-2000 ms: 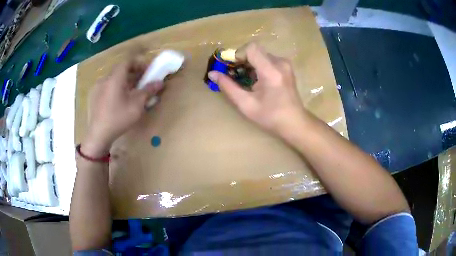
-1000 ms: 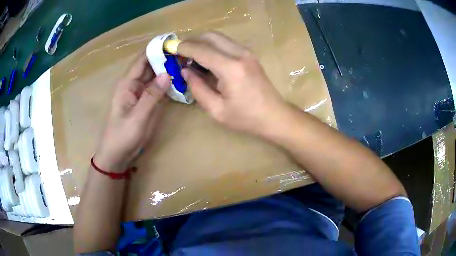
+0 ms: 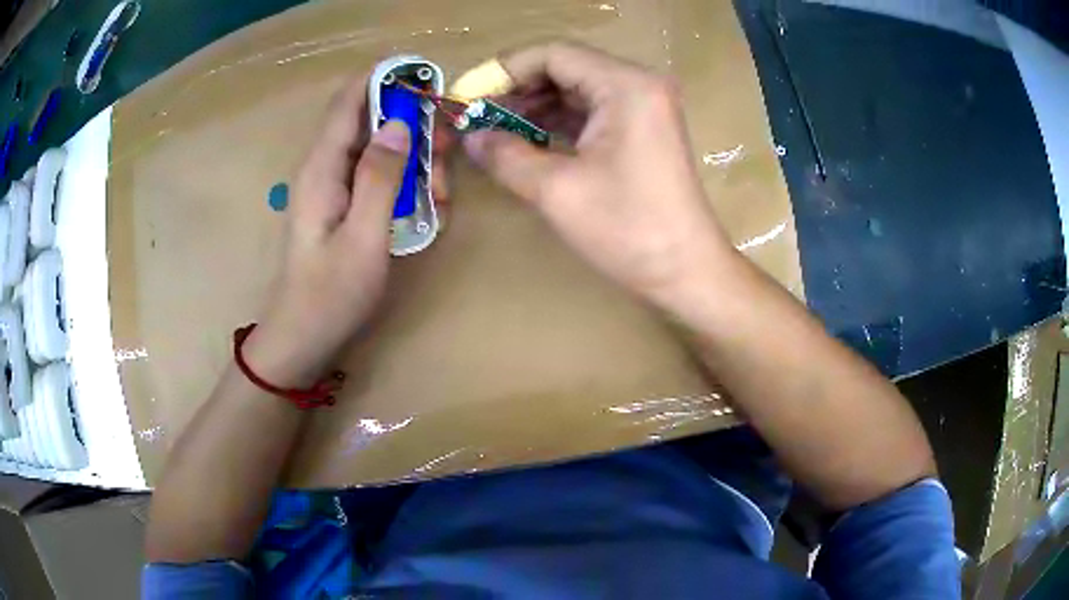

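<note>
My left hand [image 3: 334,217] holds a white housing half [image 3: 412,240] upright over the cardboard, hollow side towards me. Its thumb presses on a blue battery [image 3: 402,176] lying inside the shell. Screw posts show at the shell's ends. My right hand [image 3: 610,164], with a pale yellow finger cot [image 3: 481,80] on a fingertip, pinches a green circuit board [image 3: 512,121] just right of the shell's upper end. Thin red and dark lead wires [image 3: 436,99] run from the board into the top of the shell. The right fingers partly hide the board.
Brown cardboard sheet [image 3: 528,352] lies under my hands, with a blue-green dot [image 3: 278,196] on it. Stacked white housings [image 3: 45,305] are at left. Battery sets [image 3: 47,115] and a filled shell [image 3: 108,47] lie on the green bench. A thin rod [image 3: 803,100] lies on the dark mat [image 3: 914,199].
The battery now lies in the shell under my left thumb. My right hand has moved off it and holds the circuit board to the right. The shell is turned more upright, and the blue-green dot shows again.
</note>
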